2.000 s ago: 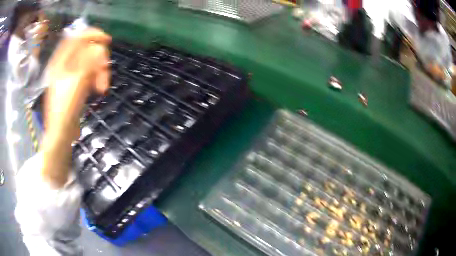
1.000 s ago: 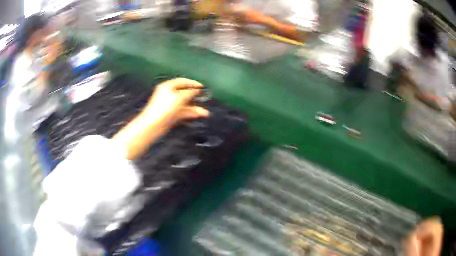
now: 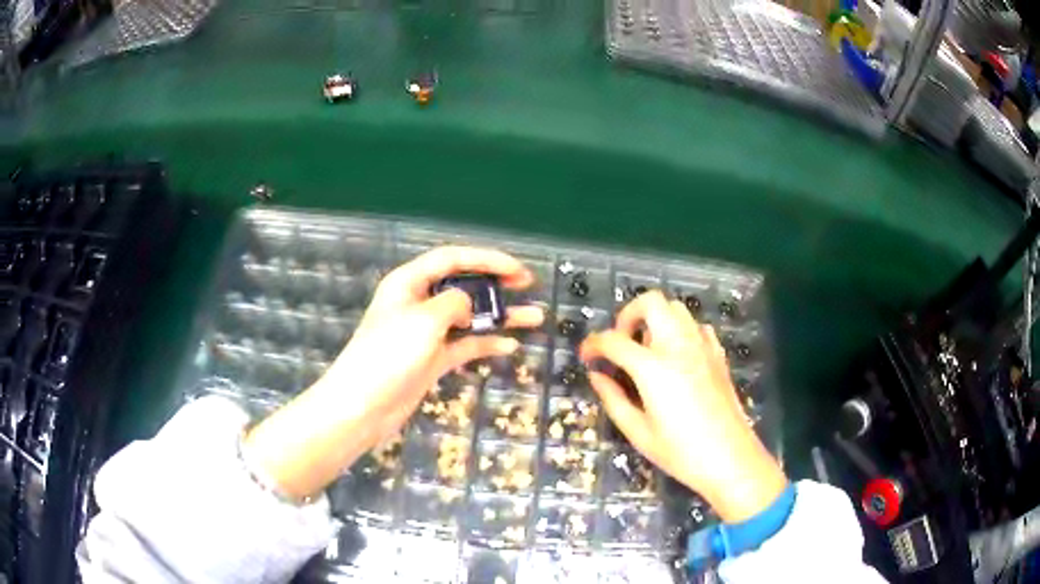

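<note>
My left hand (image 3: 416,331) holds a black device housing (image 3: 477,299) above the clear component tray (image 3: 285,245). The housing has a small shiny pale rectangle at its edge. My right hand (image 3: 673,394) is over the right part of the clear tray, with thumb and fingertips close together. I cannot tell whether a small part is between them. Small round black components (image 3: 730,306) lie in pockets at the tray's right side. Cream-yellow bits (image 3: 454,456) are scattered in the tray's middle pockets.
Black housing trays (image 3: 51,274) stand at the left. The press fixture (image 3: 958,399) is at the right, with a red button (image 3: 882,500) and a silver-rimmed knob (image 3: 855,416). Small loose parts (image 3: 339,88) lie on the green mat. Another clear tray (image 3: 730,57) is at the back.
The view has turned right, to the clear tray and press. My left hand has moved from the black trays to above the clear tray, holding a housing. My right hand has come fully into view.
</note>
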